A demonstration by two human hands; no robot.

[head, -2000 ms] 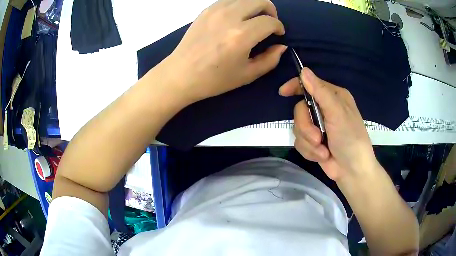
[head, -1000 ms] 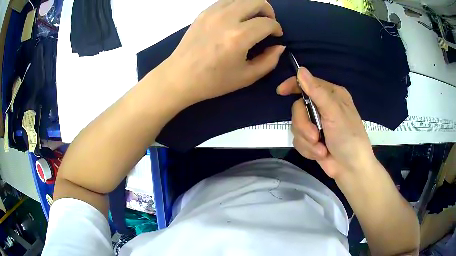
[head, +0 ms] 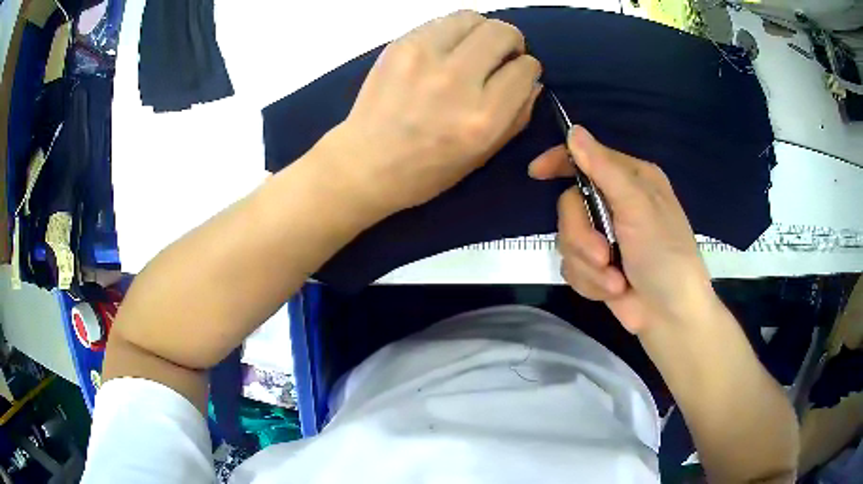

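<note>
A curved dark navy fabric panel (head: 662, 113) lies spread on the white table, its lower edge arching over the ruler. My left hand (head: 449, 104) is on the middle of the panel, fingers closed together and pinching the fabric. My right hand (head: 625, 222) holds slim dark thread snips (head: 590, 194) like a pen. The tip of the snips points up and left, close beside my left fingertips. Whether the tip touches the fabric cannot be told. The right edge of the panel is frayed.
A ruler scale (head: 814, 236) runs along the table's front edge. Dark stacked cut pieces (head: 183, 57) lie at the upper left. Yellow-green material (head: 677, 13) and machine parts are at the upper right. A blue bin (head: 305, 359) with scraps is beside my lap. A red-and-white roll (head: 88, 324) is left.
My left fingers have closed together over the fabric, where thumb and fingers were apart before. The right hand and snips are almost in the same place.
</note>
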